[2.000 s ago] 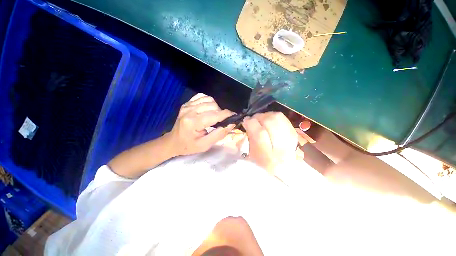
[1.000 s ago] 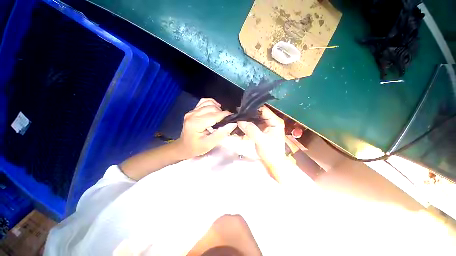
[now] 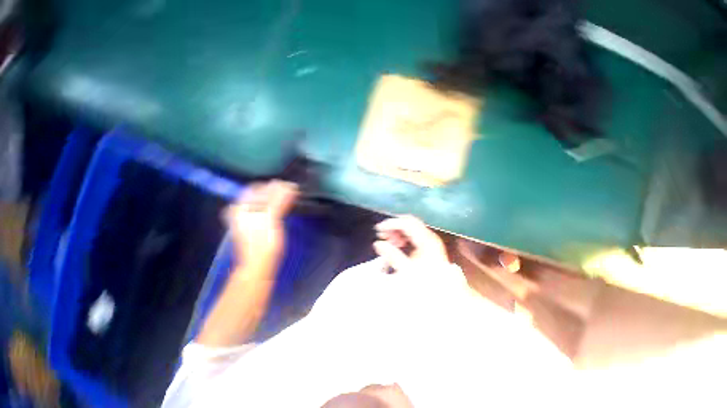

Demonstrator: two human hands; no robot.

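Observation:
The picture is blurred. My left hand [image 3: 263, 209] is at the bench's front edge, left of centre, with its fingers on a black moulded part [image 3: 298, 166] that reaches over the green bench top. My right hand [image 3: 405, 241] is at the bench edge near the middle, apart from the left one, with its fingers curled; whether it holds something small cannot be told. The tan cardboard pad [image 3: 416, 131] lies on the bench beyond my right hand. The white dish and the stick cannot be made out on it.
A dark pile of black parts [image 3: 530, 60] lies on the bench [image 3: 239, 48] beyond the pad, with a pale blurred piece beside it. Blue crates [image 3: 68, 263] with dark contents stand at the left. Bright light fills the right.
My hands have come apart. My left hand has moved left and out towards the bench with the black part; my right hand no longer touches it. The view has shifted and blurred.

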